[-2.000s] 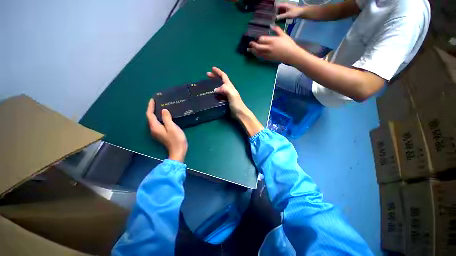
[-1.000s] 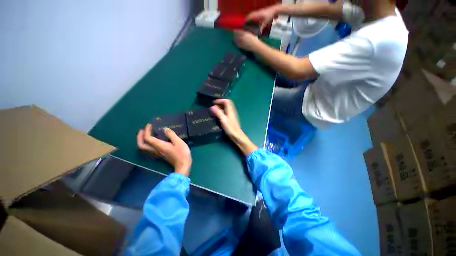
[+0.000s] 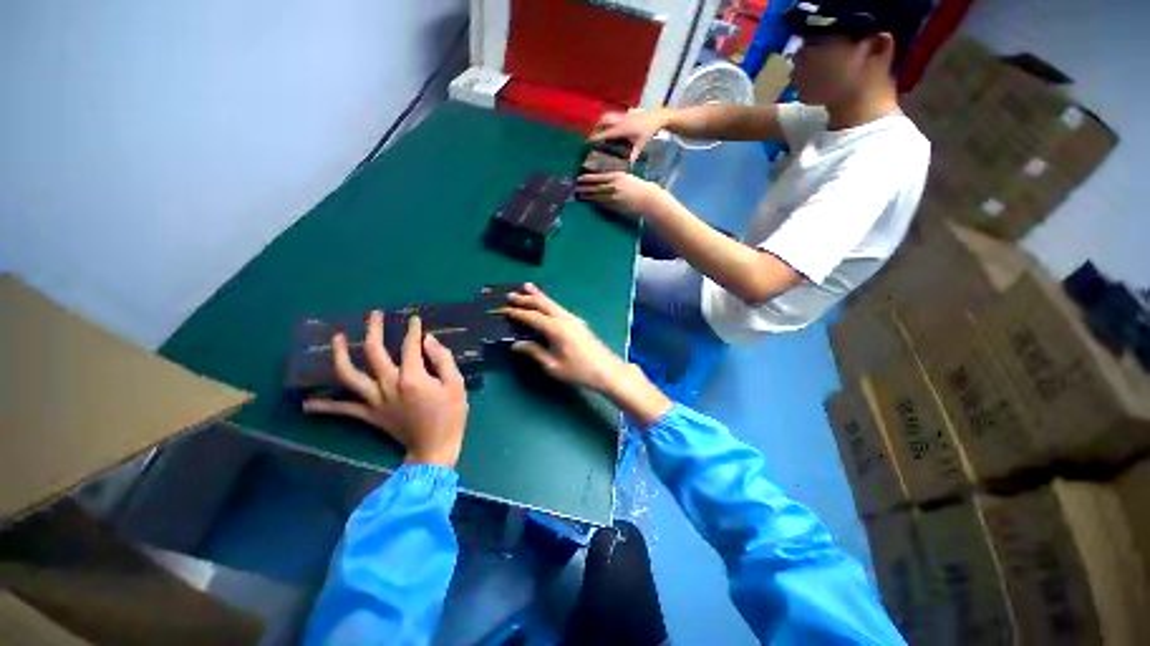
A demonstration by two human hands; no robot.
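A row of black product boxes (image 3: 486, 326) lies on the green-topped bench (image 3: 542, 442) near its front edge. My left hand (image 3: 401, 385) lies over the left part of the row with its fingers spread on the box tops. My right hand (image 3: 555, 338) is at the right end of the row, fingers on the end box. More black boxes (image 3: 532, 217) lie in a short row farther up the bench. The single boxes under my left hand are partly hidden and blurred.
An open brown carton's flap (image 3: 101, 391) is at the left. Another worker in white (image 3: 839, 202) handles dark boxes at the bench's right side. A red-and-white machine (image 3: 580, 57) stands at the far end. Printed brown cartons (image 3: 933, 429) are stacked at the right.
The row under my hands is longer to the left, and my left hand now lies flat across it. The camera view has shifted. The other worker's hands have moved onto boxes near the far end.
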